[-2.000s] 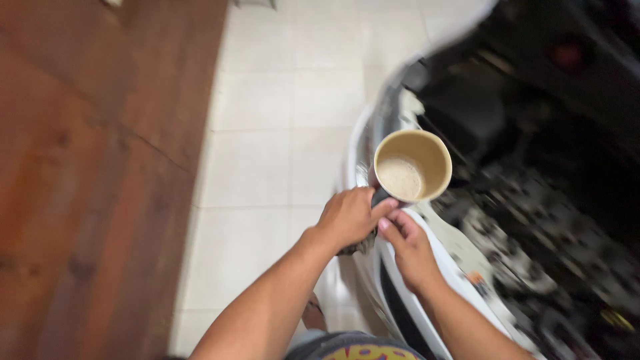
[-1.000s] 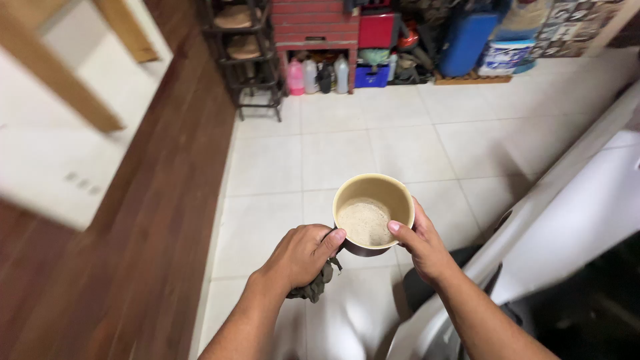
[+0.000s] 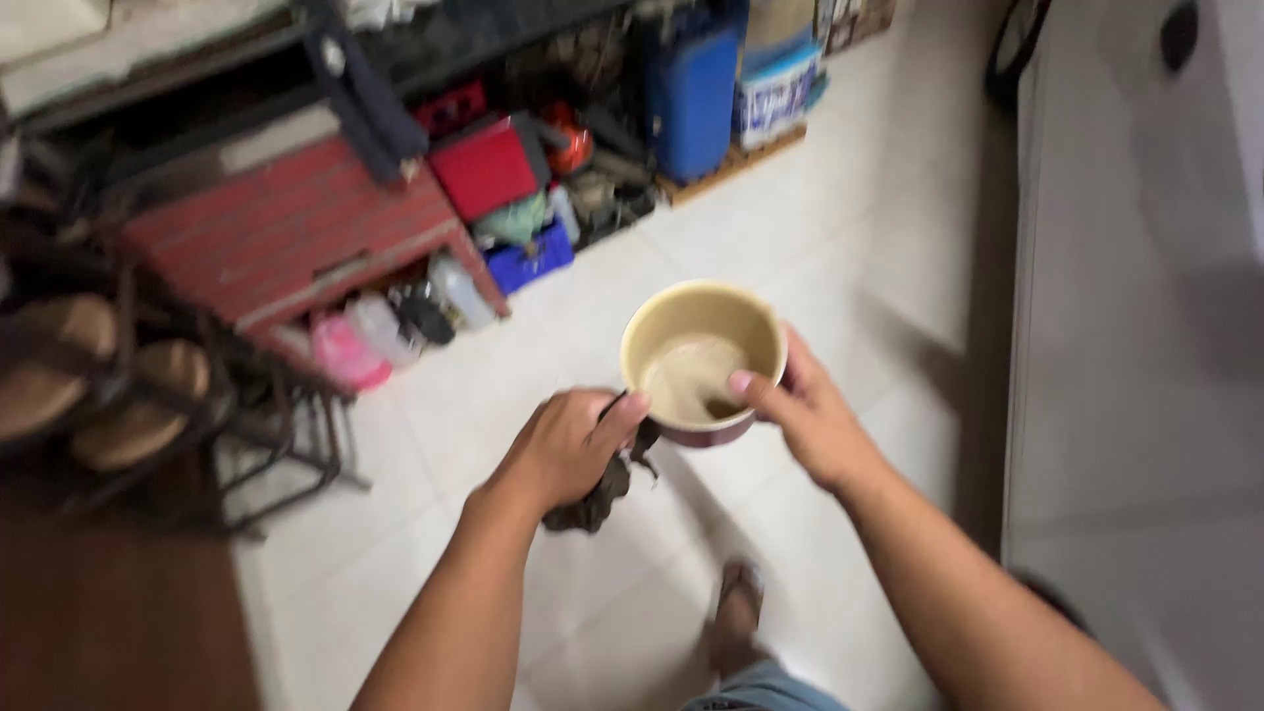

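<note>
A round pot, cream inside and dark reddish outside, is held between my two hands, with a little pale or clear content at its bottom. My left hand grips its left side, thumb at the rim, and also holds a crumpled dark cloth that hangs below the fingers. My right hand clasps the right side, with its thumb over the rim and its fingers hidden behind the wall.
Wooden-topped stools are at the left. Ahead stand a red slatted cabinet, plastic bottles, a blue jerrycan and a white tub. A light-coloured car lines the right side of the tiled floor.
The view has swung from the car's open engine bay to the floor and cabinet. My right hand has moved from near the left hand to the pot's right side.
</note>
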